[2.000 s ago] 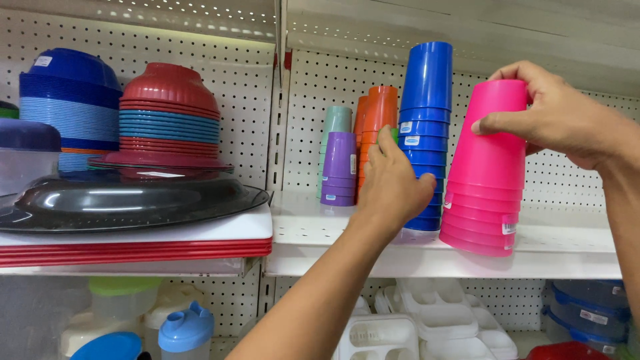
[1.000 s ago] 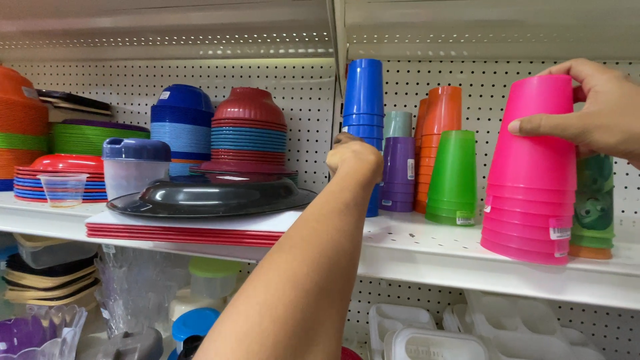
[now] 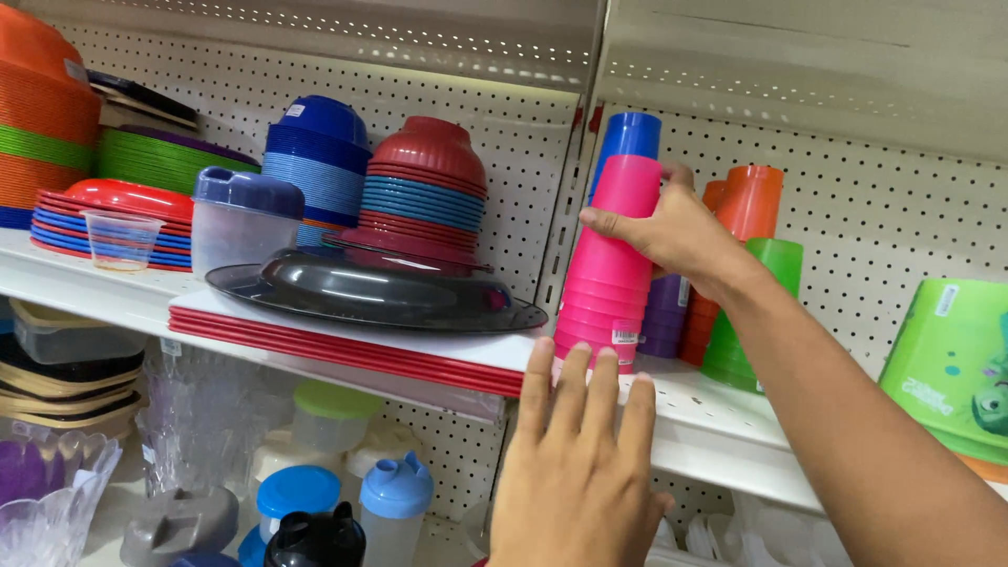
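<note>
My right hand (image 3: 677, 228) grips a tall stack of pink plastic cups (image 3: 605, 276) near its top, thumb on the front side. The pink stack stands upright at the left end of the right shelf section, in front of the blue cup stack (image 3: 632, 135), which it mostly hides. Below it, my left hand (image 3: 579, 457) is held up with fingers spread, its back to the camera, holding nothing. To the right, partly behind my right arm, stand purple cups (image 3: 663, 315), orange cups (image 3: 748, 205) and green cups (image 3: 776, 260).
A black oval platter (image 3: 378, 291) lies on red-edged white trays (image 3: 346, 350) at left. Beyond are red bowls (image 3: 429, 150), blue bowls (image 3: 319, 126) and a lidded container (image 3: 244, 228). A green printed container (image 3: 945, 354) stands at right. Bottles and containers fill the lower shelf.
The pink stack has moved left in my right hand, from right of the green cups to in front of the blue stack. My left hand has let go of the blue stack and come down. The view has shifted.
</note>
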